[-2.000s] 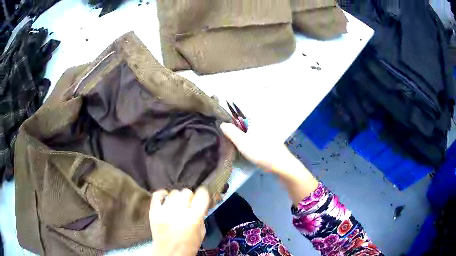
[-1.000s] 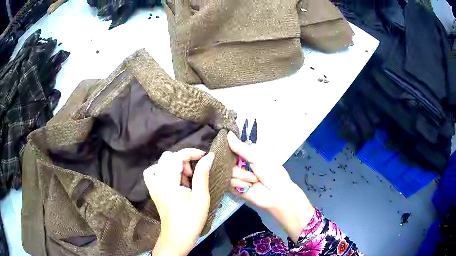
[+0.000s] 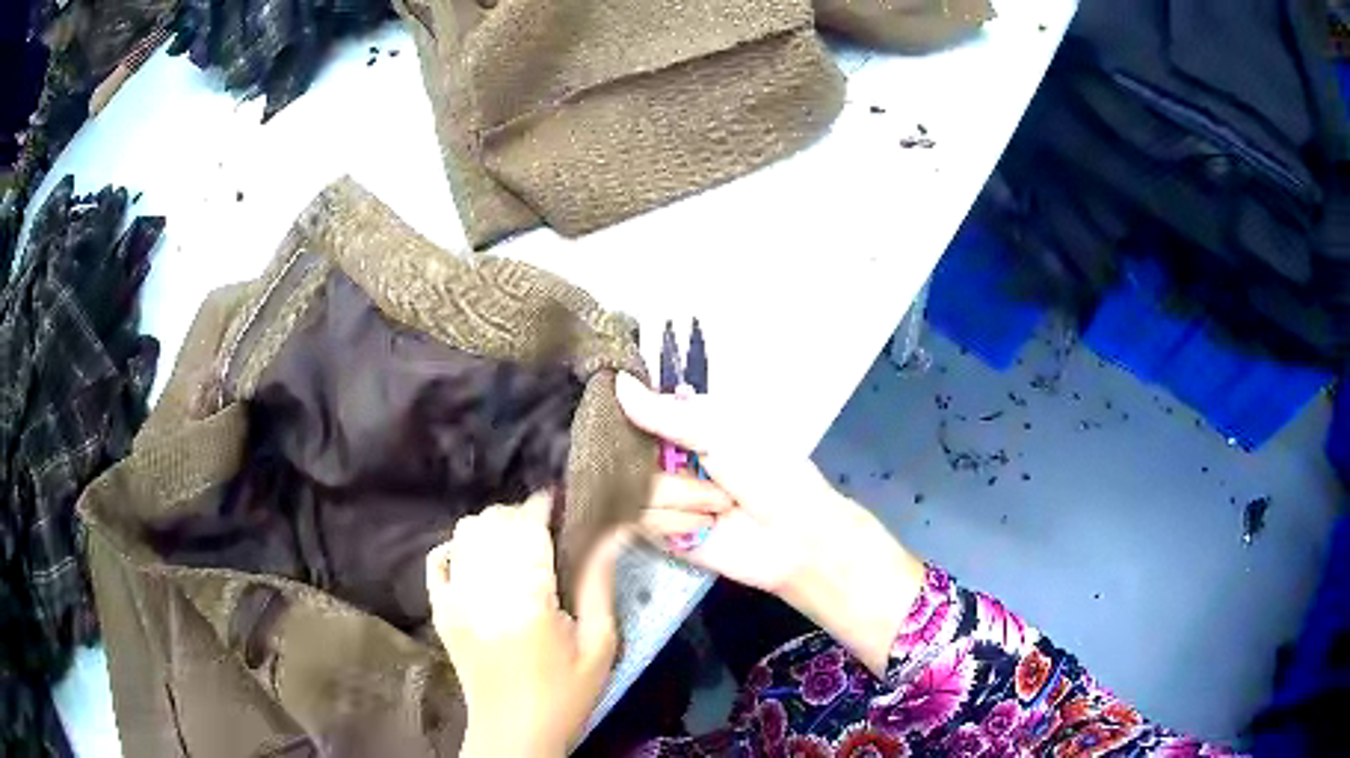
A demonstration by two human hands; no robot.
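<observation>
Brown shorts point(image 3: 341, 652) lie on the white table with the waist opening spread and the dark lining point(image 3: 393, 430) showing. My left hand point(image 3: 518, 622) is at the near right part of the opening, fingers inside over the lining and thumb on the outer cloth; it is slightly blurred. My right hand point(image 3: 755, 518) pinches the right end of the waistband between thumb and fingers. It also keeps small thread snips point(image 3: 683, 363) in the palm, dark blades pointing away and a pink part showing.
More brown shorts point(image 3: 652, 119) lie at the table's far side. Dark plaid garments point(image 3: 74, 400) are heaped at the left. Dark clippings lie on the white table point(image 3: 918, 222). Beyond its right edge are dark garments point(image 3: 1184, 193), blue bins point(image 3: 1207, 370) and floor with scraps.
My right hand has turned palm up and now grips the waistband. My left hand has moved from the near edge onto the right side of the opening. The view has shifted slightly.
</observation>
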